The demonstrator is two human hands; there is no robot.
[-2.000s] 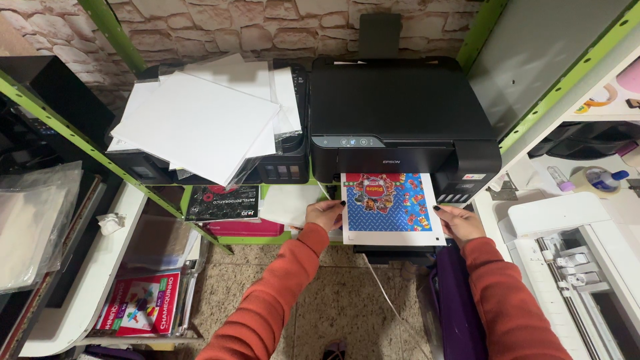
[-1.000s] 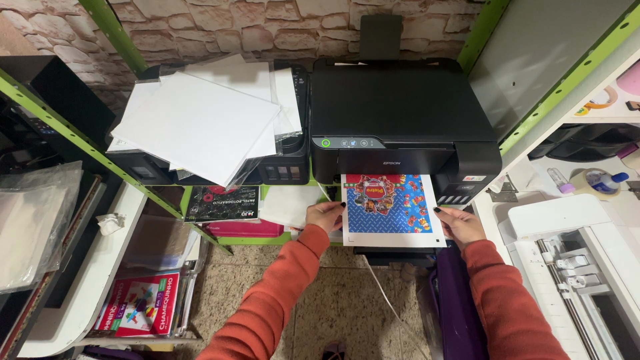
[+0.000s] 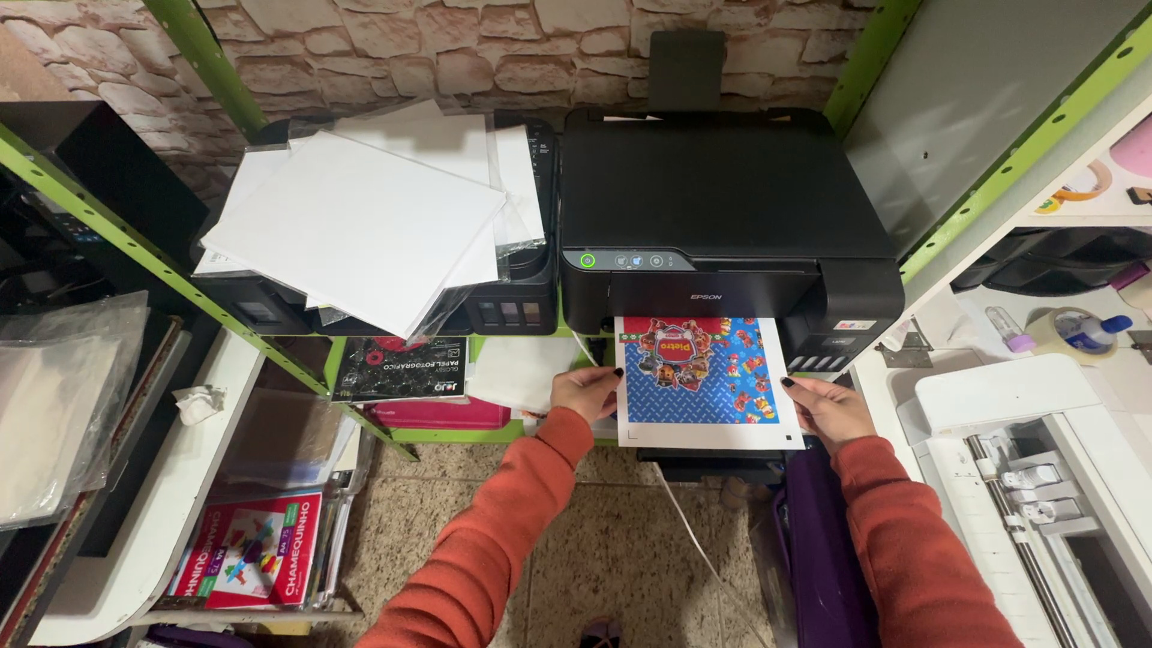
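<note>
A colour-printed sheet of paper point(image 3: 702, 387), blue and red with a round badge and white margins, sticks out of the front of a black Epson printer point(image 3: 711, 189). My left hand point(image 3: 587, 392) is at the sheet's left edge, thumb and forefinger pinched together there. At the right edge is my right hand point(image 3: 828, 409), thumb and forefinger reaching to the paper; whether they grip it or only touch it, I cannot tell. The sheet's far end is hidden inside the printer. A green ring is lit on the control panel point(image 3: 630, 261).
Left of the printer, white sheets and clear sleeves point(image 3: 360, 216) lie on a second black printer point(image 3: 513, 306). Below is a box of photo paper point(image 3: 405, 369). A white cutting machine point(image 3: 1008, 387) stands at the right, near a tape roll point(image 3: 1066, 331). A white cable point(image 3: 693, 522) hangs below.
Both hands stay beside the printed sheet. The panel's green ring, not plainly lit two seconds ago, is lit in the later frames.
</note>
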